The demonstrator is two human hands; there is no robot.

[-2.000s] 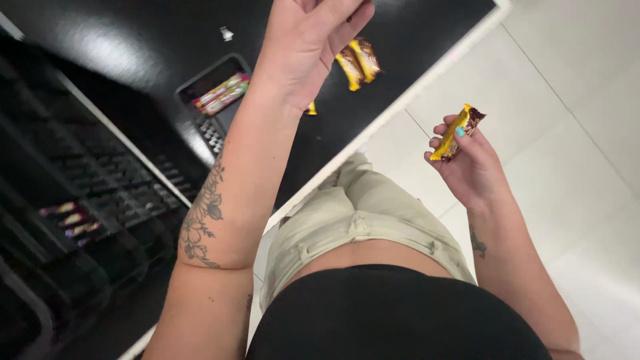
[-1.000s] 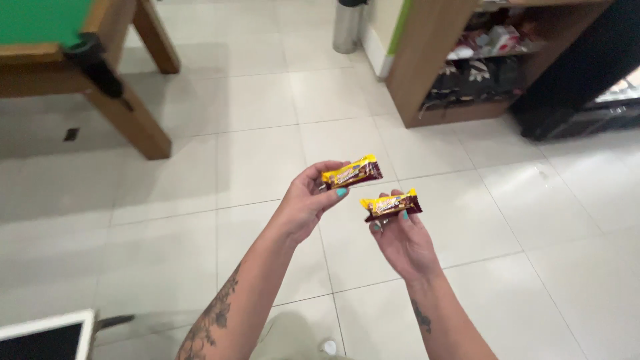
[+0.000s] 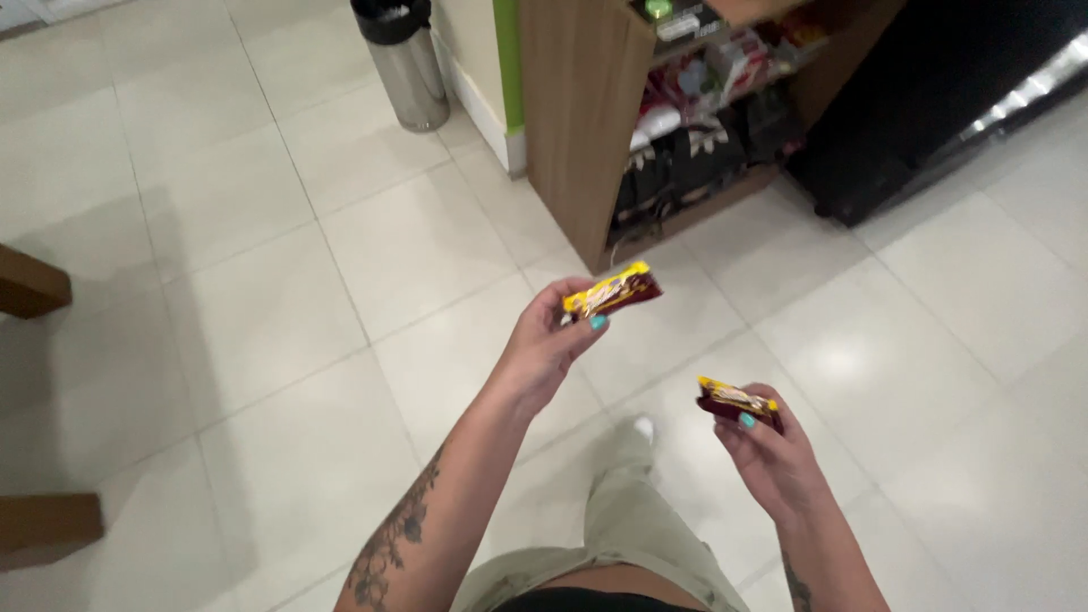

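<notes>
My left hand (image 3: 548,344) grips a wrapped snack bar (image 3: 612,291) in a yellow and dark brown wrapper, thumb on its lower edge, fingers behind it. A similar wrapped bar (image 3: 738,403) is held in my right hand (image 3: 773,450), lower and to the right, thumb across its front. The two bars are apart, both up in the air above the tiled floor. The fingers behind each bar are partly hidden.
Ahead stands a wooden shelf unit (image 3: 569,110) holding packages and dark bags. A metal trash bin (image 3: 408,76) with a black rim is left of it, by a wall corner. A black appliance or cabinet (image 3: 918,93) stands at right. Wooden legs (image 3: 42,527) show at the left edge.
The view has swung from a black counter to the floor and shelf. My left hand now holds a bar seen since the middle frame. The two bars are farther apart than one second ago.
</notes>
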